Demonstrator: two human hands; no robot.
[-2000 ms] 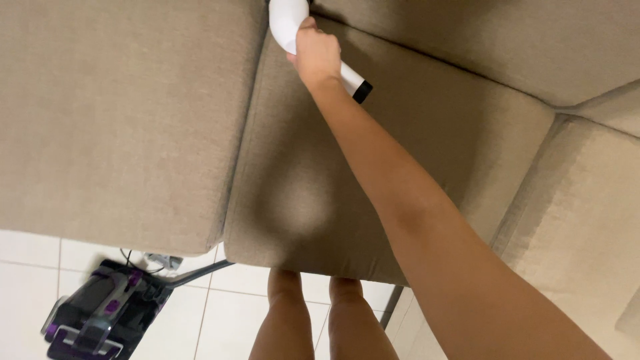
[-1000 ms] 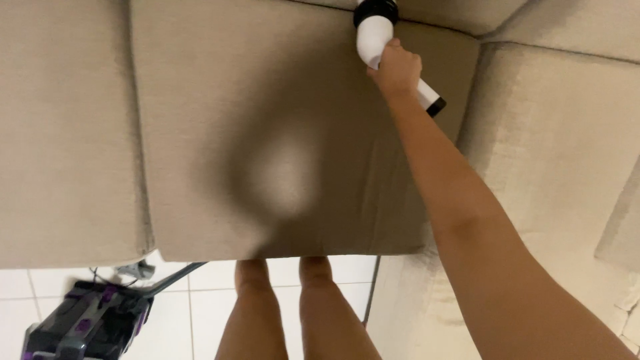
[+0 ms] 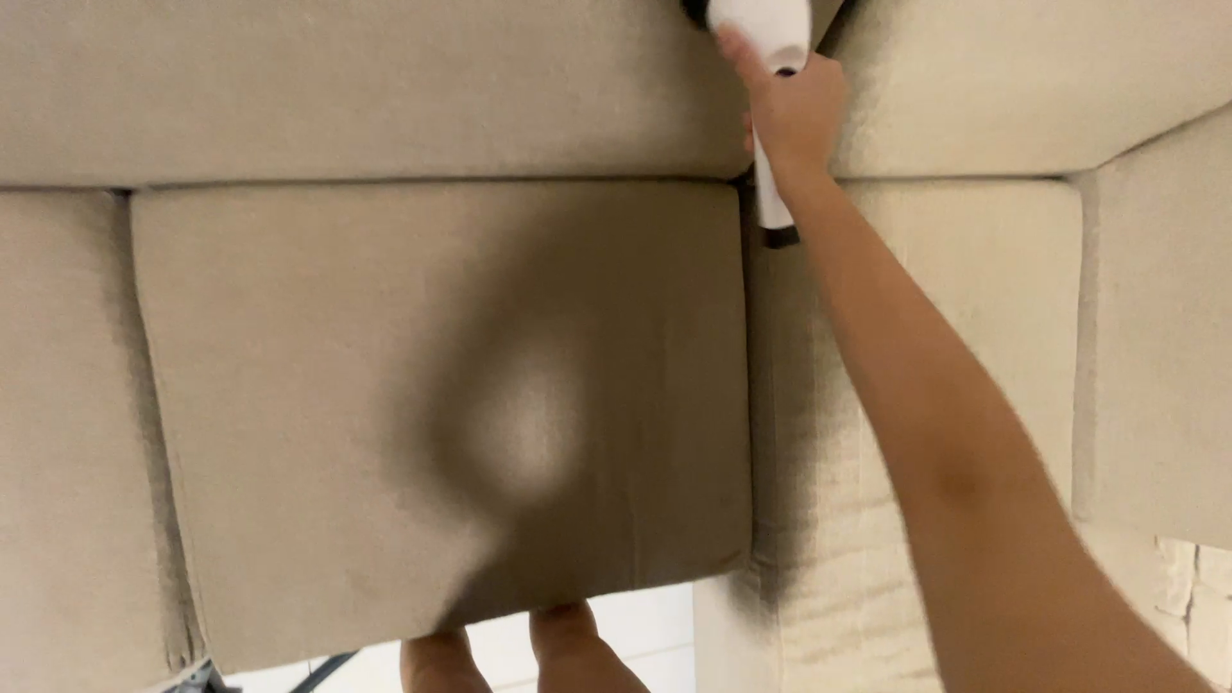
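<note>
My right hand [image 3: 797, 111] is closed around a white cordless appliance [image 3: 765, 29] with a black-tipped handle, at the top of the view. Its black head is partly cut off by the top edge, near the sofa's beige back cushion [image 3: 414, 87]. The handle end hangs over the seam between the beige seat cushion [image 3: 318, 366] and the lighter section at the right. A shadow of the arm falls across the seat cushion. My left hand is out of view.
The sofa's lighter right section [image 3: 962, 289] and another seat cushion [image 3: 67, 414] flank the middle cushion. My legs [image 3: 568, 645] stand against its front edge on a white tiled floor [image 3: 645, 626]. Part of a dark hose or tube [image 3: 322, 671] shows at the bottom left.
My right hand has carried the white appliance rightward along the sofa, to the corner by the right section. The view has shifted, and the black and purple machine on the floor has left it.
</note>
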